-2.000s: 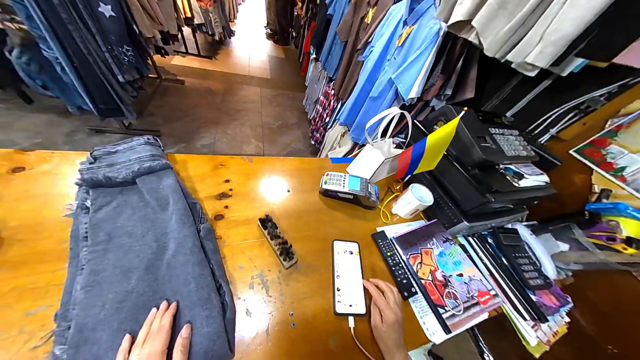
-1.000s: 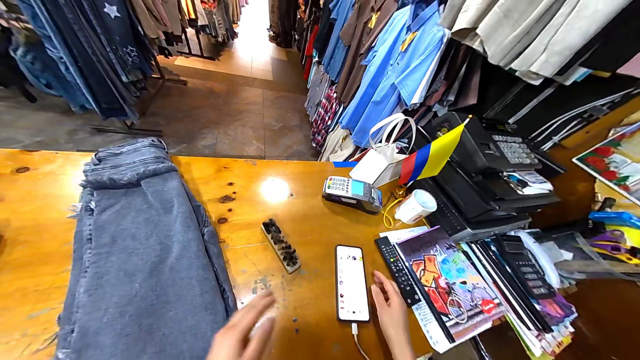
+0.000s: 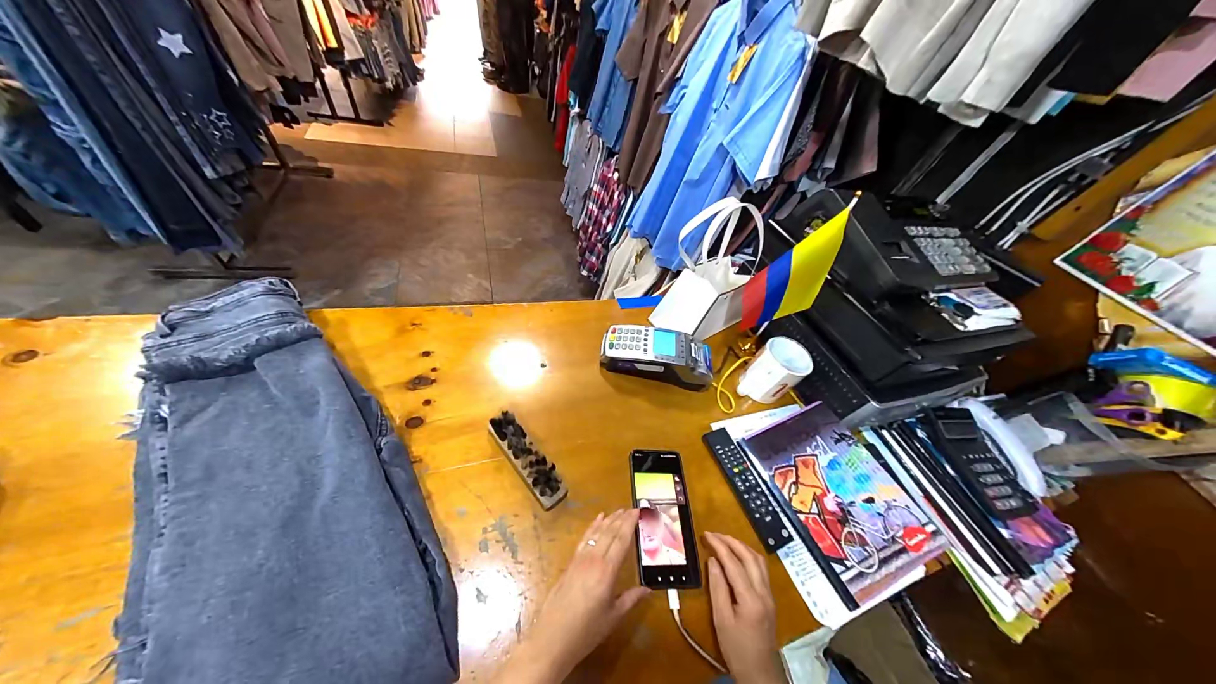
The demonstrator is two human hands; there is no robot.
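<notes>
A smartphone (image 3: 665,521) lies face up on the wooden counter with a picture on its lit screen and a white cable (image 3: 686,632) plugged into its lower end. My left hand (image 3: 591,589) is at the phone's left side, its fingertips at the screen's left edge; a ring shows on one finger. Just right of the phone, my right hand (image 3: 741,598) rests on the counter with bent fingers, holding nothing. Folded grey denim jeans (image 3: 285,503) with frayed edges lie to the left. Between jeans and phone sits a small wooden block with dark tufts (image 3: 528,460).
Right of the phone are a remote control (image 3: 748,489), papers with a colourful cover (image 3: 845,503) and a desk telephone (image 3: 978,465). Behind them stand a card terminal (image 3: 655,355), a white mug (image 3: 775,370), a small flag (image 3: 798,269) and a white bag (image 3: 703,299). Clothes racks stand beyond the counter.
My left hand has left the jeans, where it lay two seconds ago, and moved right to the phone. The phone's screen has changed from a white page to a picture.
</notes>
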